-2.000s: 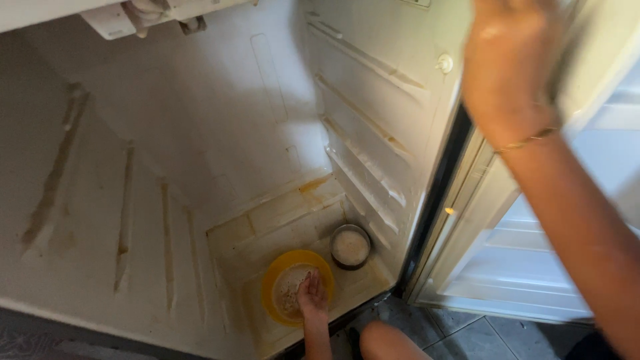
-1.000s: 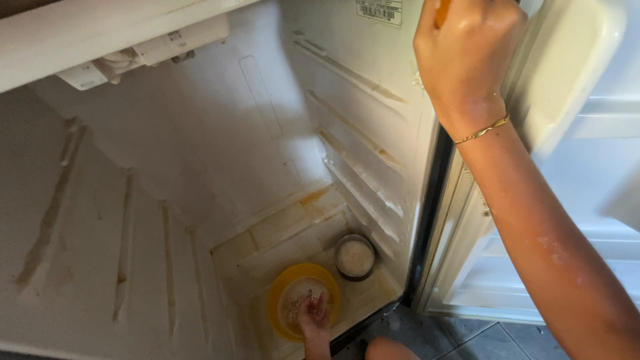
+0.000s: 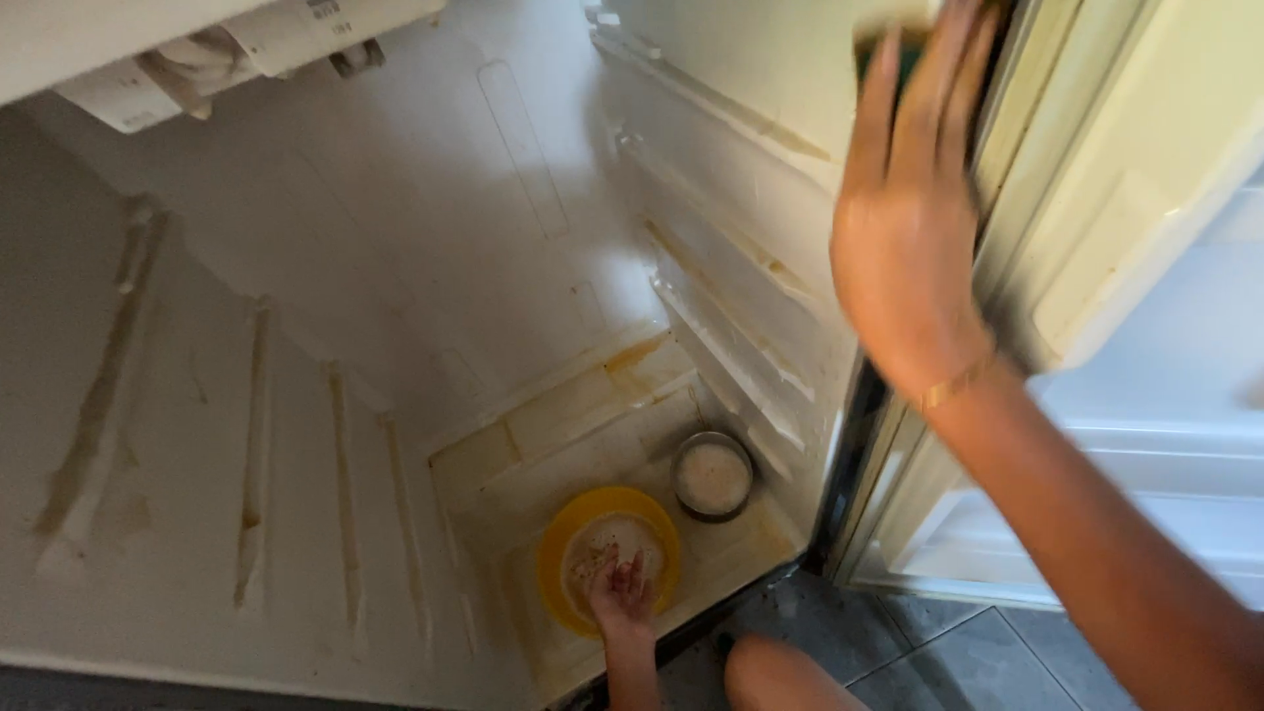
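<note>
My right hand (image 3: 913, 227), slightly blurred and with a gold bracelet at the wrist, presses a dark green scouring sponge (image 3: 894, 54) against the upper front part of the refrigerator's right inner wall (image 3: 731, 59). The sponge is partly hidden by the fingers. Low in the refrigerator, my left hand (image 3: 622, 588) is at a yellow plastic bowl (image 3: 558, 553) of cloudy, foamy water, its fingers apart and nothing seen in them. Beside the yellow bowl stands a round metal bowl (image 3: 713, 477) with whitish contents.
The refrigerator door (image 3: 1096, 276) stands open at the right. Brown stains mark the left wall's shelf ribs (image 3: 252, 425) and the ledge (image 3: 632, 365) at the back. A white housing (image 3: 267, 49) hangs at the top left. Below are grey floor tiles (image 3: 948, 647) and a bent knee (image 3: 785, 671).
My right hand has changed its pose on the sponge; its fingers now point up and lie flatter along the wall. My left hand stays at the yellow bowl, its fingers more spread than before.
</note>
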